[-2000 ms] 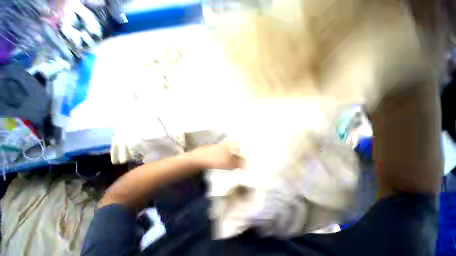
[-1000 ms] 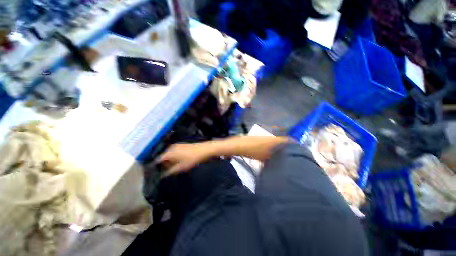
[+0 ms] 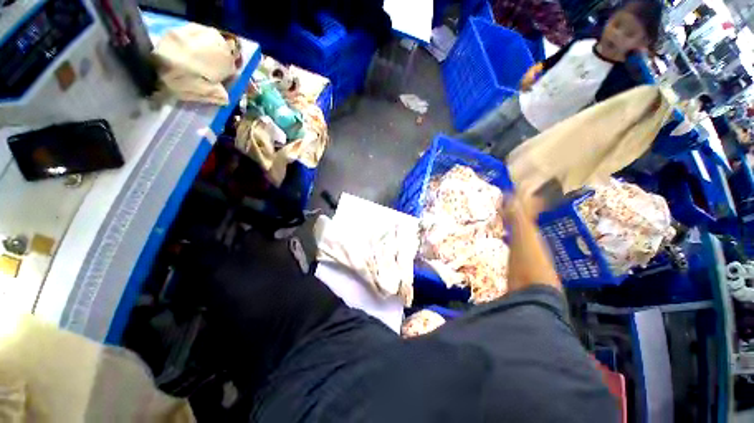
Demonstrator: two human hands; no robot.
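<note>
My right hand (image 3: 522, 208) reaches out to the right at the end of a dark sleeve, at the lower end of a cream cloth piece (image 3: 587, 144). The cloth stretches up and right from the hand, which appears to grip it; the fingers are partly blurred. Below it, a blue crate (image 3: 417, 186) holds crumpled, patterned cream pieces (image 3: 465, 223). My left hand is out of the picture. More cream cloth (image 3: 91, 372) lies over the machine table (image 3: 83, 306) at the lower left.
A black smartphone (image 3: 68, 149) lies on the table. A blue crate with scraps (image 3: 281, 116) stands beside it. Cream cloth (image 3: 368, 248) rests on a white board (image 3: 360, 301). A child (image 3: 562, 83) stands beyond the crates. Another blue crate (image 3: 579, 244) holds pieces (image 3: 628, 223).
The view has swung right. My right hand has moved from beside the table edge out over the crates and now has a cream cloth piece at it.
</note>
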